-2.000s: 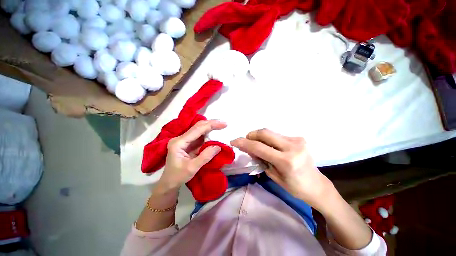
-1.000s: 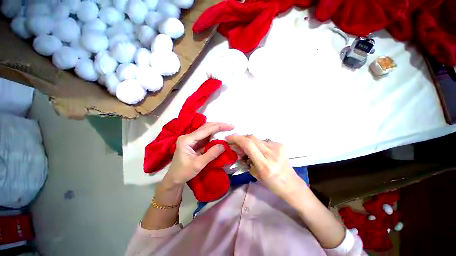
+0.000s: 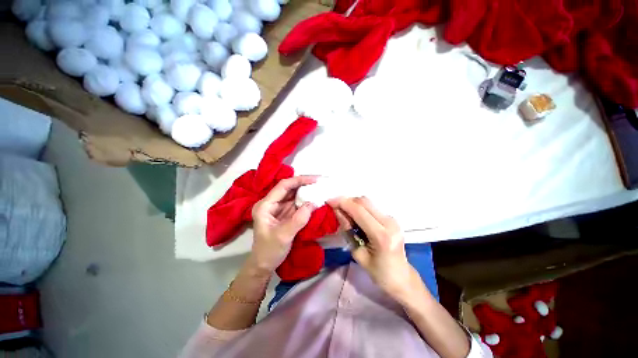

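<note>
My left hand (image 3: 275, 222) holds a red plush piece (image 3: 255, 185) at the table's edge, with a white pom-pom (image 3: 313, 190) between thumb and fingers against the red cloth. One long red tail points up on the table and a lobe hangs toward my lap. My right hand (image 3: 374, 234) has its fingertips closed at the right side of the pom-pom and cloth. A small dark tool (image 3: 359, 235) shows in its palm. No needle or thread can be made out.
A carton (image 3: 157, 148) of white pom-poms stands upper left. Loose pom-poms (image 3: 334, 94) lie behind my hands. Red plush pieces (image 3: 490, 28) heap at the back. A tally counter (image 3: 502, 87) and amber block (image 3: 536, 107) sit at right. A low carton (image 3: 470, 305) holds red pieces at lower right.
My right hand has moved left, against the pom-pom and cloth, and the dark tool now shows in it. The left hand and red piece have shifted slightly right in view.
</note>
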